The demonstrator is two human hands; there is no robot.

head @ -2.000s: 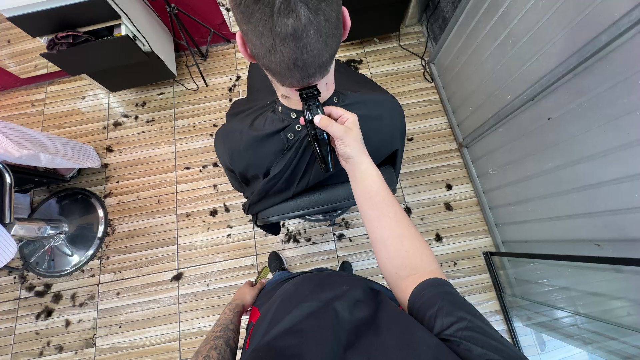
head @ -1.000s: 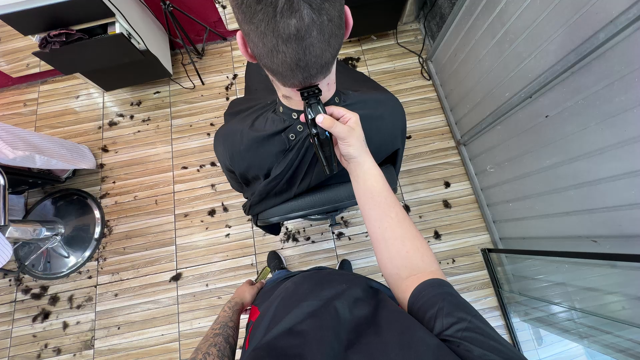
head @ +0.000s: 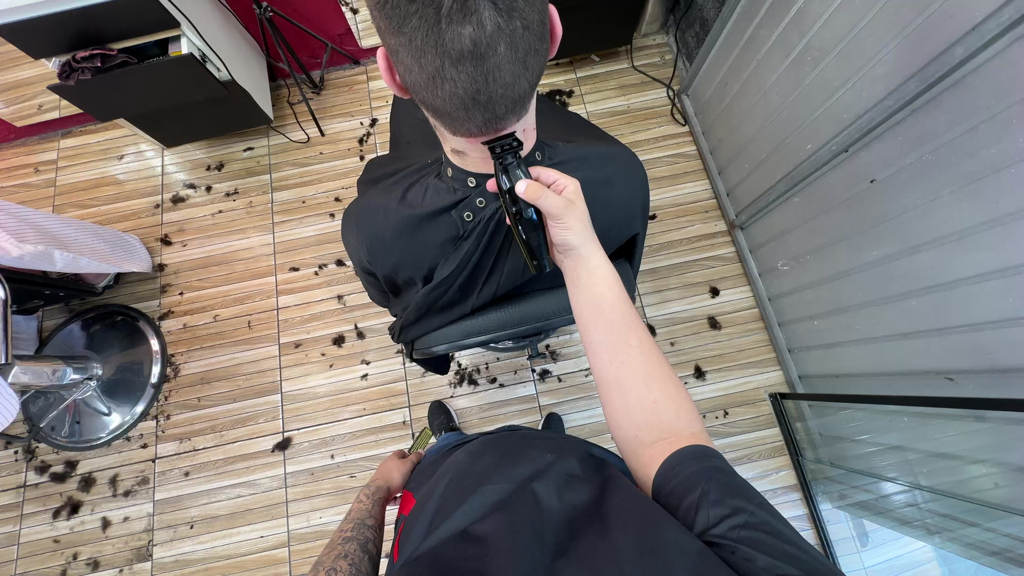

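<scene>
A black cordless hair trimmer point(head: 522, 210) is in my right hand point(head: 556, 210), its toothed blade touching or very near the back of a seated person's neck, just under the hairline. The person's short dark hair point(head: 472, 68) is at the top centre. A black barber cape point(head: 432, 240) with metal snaps at the neck covers their shoulders. My left hand point(head: 396, 472) is low beside my left hip, holding a yellowish comb point(head: 421, 440) that points up and away from me.
The person's chair has a black backrest point(head: 496, 320). At left are a chrome chair base point(head: 100, 376) and an open drawer cabinet point(head: 152, 88); a black tripod point(head: 292, 56) stands behind. Cut hair litters the tiled floor point(head: 216, 320). A metal wall point(head: 864, 200) and glass panel point(head: 904, 480) are at right.
</scene>
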